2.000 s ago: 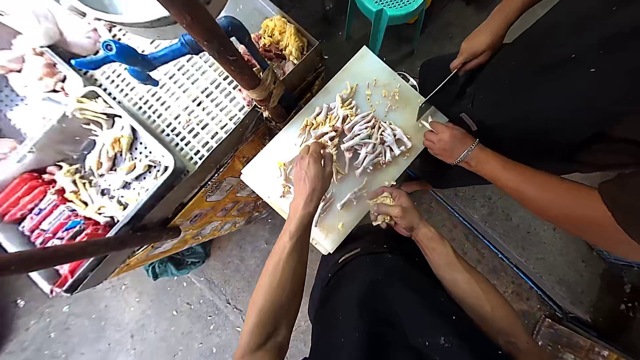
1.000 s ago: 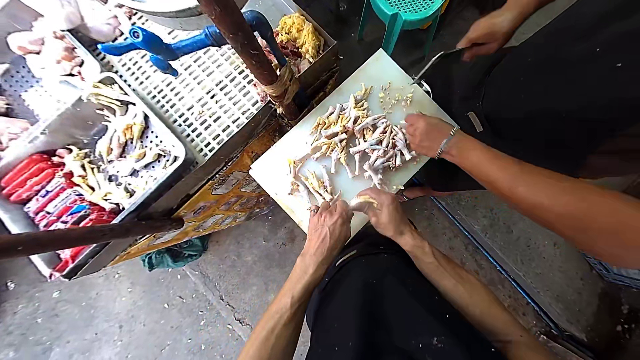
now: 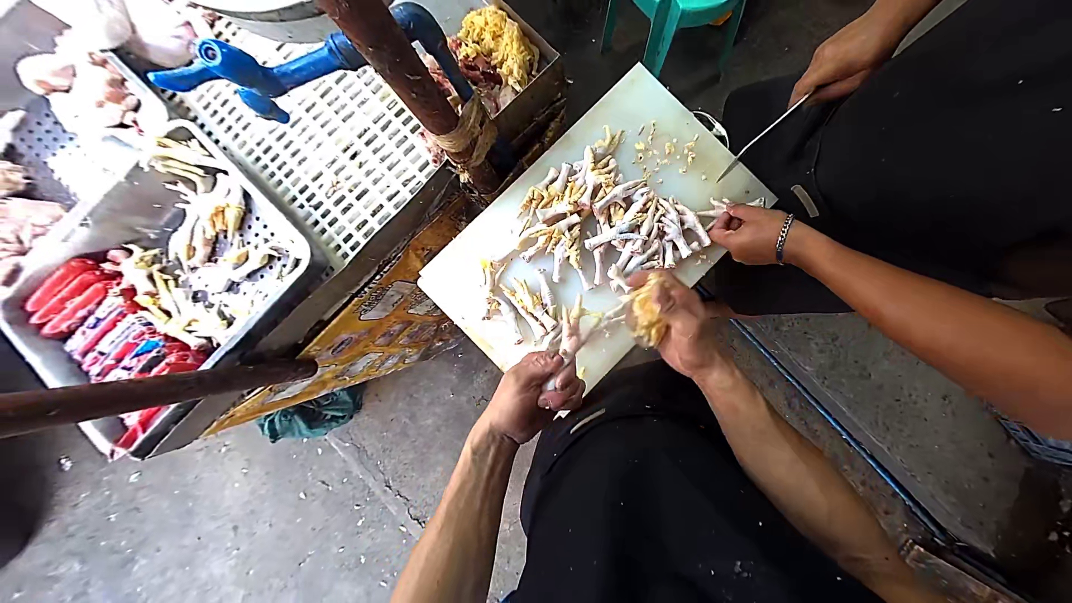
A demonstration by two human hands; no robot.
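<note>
A white cutting board (image 3: 469, 260) lies slantwise in front of me with a pile of chicken feet (image 3: 620, 218) on it and a smaller group of feet at its near left. My left hand (image 3: 536, 394) grips one chicken foot (image 3: 571, 331) by its leg end, toes pointing up, above the board's near edge. Yellow skin peelings (image 3: 649, 310) are bunched in my right hand (image 3: 682, 331), which is slightly blurred over the near right of the board. A pale foot extends left from that hand; whether its fingers hold it, I cannot tell.
A co-worker's hand (image 3: 749, 234) holds a foot at the board's right edge; the other (image 3: 846, 59) holds a knife (image 3: 766, 130). Left stand metal trays (image 3: 293, 239) with feet and red packages, a white slotted rack (image 3: 335, 126), a blue tap (image 3: 276, 75) and a rusty pole (image 3: 402, 67). A green stool (image 3: 670, 21) stands beyond.
My hands were close together at the board's near edge a second ago and are now apart. A foot now stands up from my left hand. The co-worker's near hand has moved right, to the board's edge.
</note>
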